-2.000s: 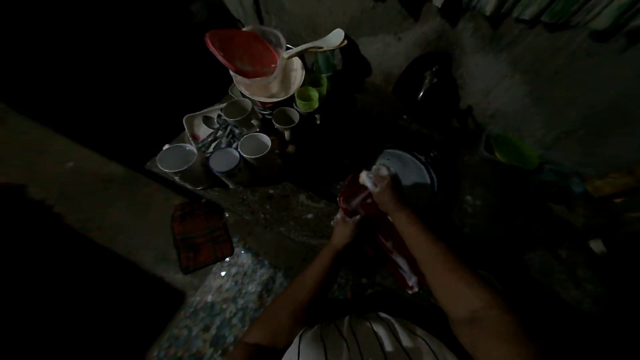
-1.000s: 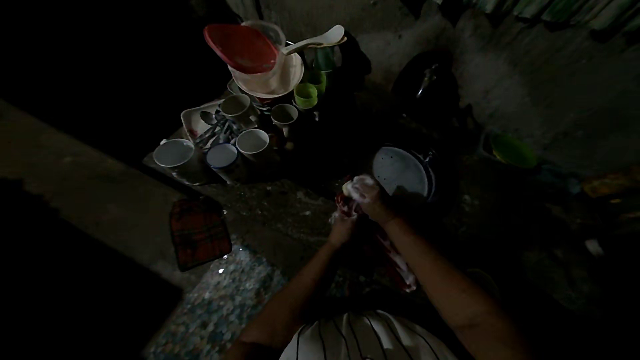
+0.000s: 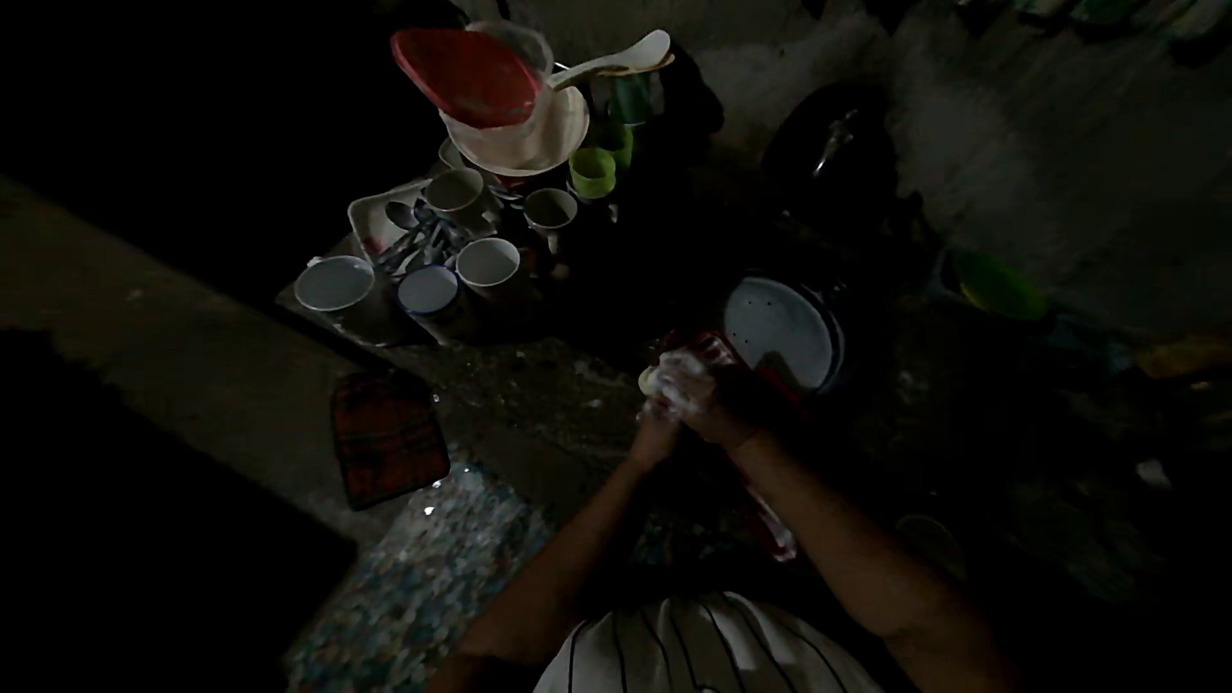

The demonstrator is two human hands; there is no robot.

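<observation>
Both hands are together at the centre, over a red plastic item (image 3: 770,525) with soap suds on it; its full shape is lost in the dark. My right hand (image 3: 701,397) is covered in white foam and grips a pale yellowish sponge or soap (image 3: 649,381) against the red item. Just below and left of it, my left hand (image 3: 658,428) holds the red item at its edge, its fingers partly hidden. Close beyond the hands lies a round grey metal lid or pan with small holes (image 3: 784,327).
At the upper left stand several mugs (image 3: 335,285), a tray of spoons (image 3: 371,217), green cups (image 3: 592,173), a red bowl (image 3: 467,77) and a white rice paddle (image 3: 616,64). A plaid cloth (image 3: 389,438) lies left. A green bowl (image 3: 1001,286) is at right.
The red item has turned and shifted in my hands, and more of its upper end shows beside the round metal piece than one second ago. My right hand has moved closer over my left.
</observation>
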